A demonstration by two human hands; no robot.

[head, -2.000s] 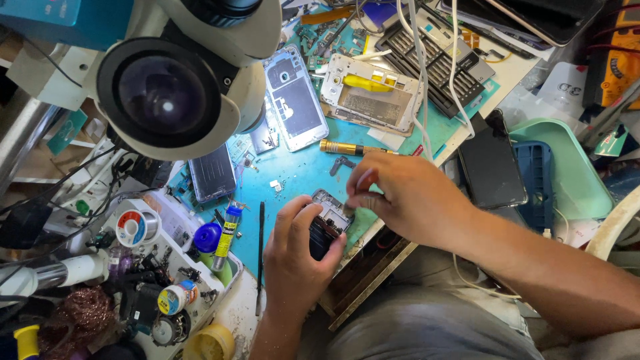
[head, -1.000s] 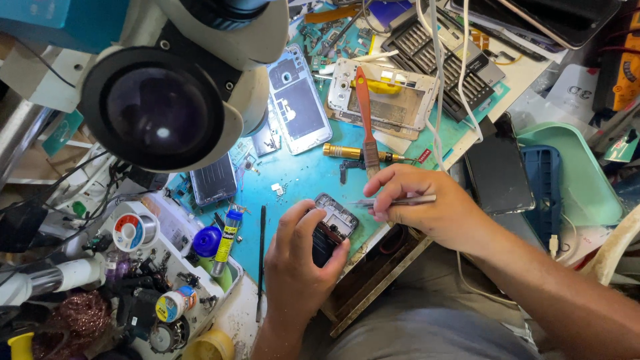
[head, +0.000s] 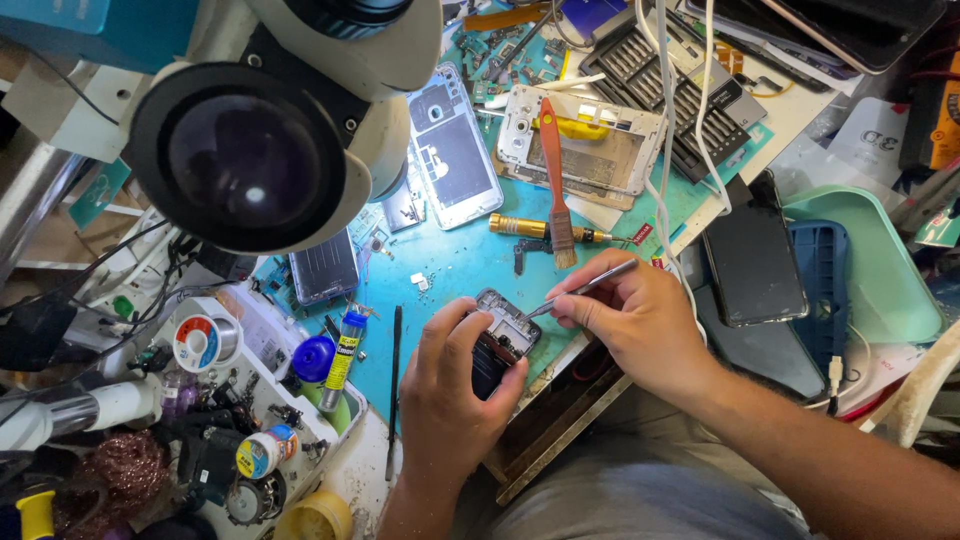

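An opened smartphone (head: 517, 319) lies over the front edge of the teal mat, with my left hand (head: 457, 367) gripping its lower part by both sides. In my right hand (head: 626, 319) is a slim metal tool (head: 598, 280), held like a pen, its tip at the phone's exposed upper frame. Whether it is tweezers or a pick I cannot tell. Just beyond that hand lies a brush with an orange handle (head: 552, 150), its bristles towards me, across a gold screwdriver (head: 525, 226). A black thin stick (head: 394, 390) is left of my left hand.
A microscope (head: 247, 157) overhangs the upper left. Behind the brush are a phone frame (head: 585, 142), a bit set (head: 675, 97) and dangling white cables (head: 664, 112). A white tray (head: 337, 427) with solder and glue stands left; an open drawer (head: 555, 442) is below; a green basin (head: 870, 255) is right.
The right hand, with no tool visible two seconds ago, now holds the slim metal tool, and its tip has come to the phone. The orange brush has appeared on the mat. The left hand still grips the phone.
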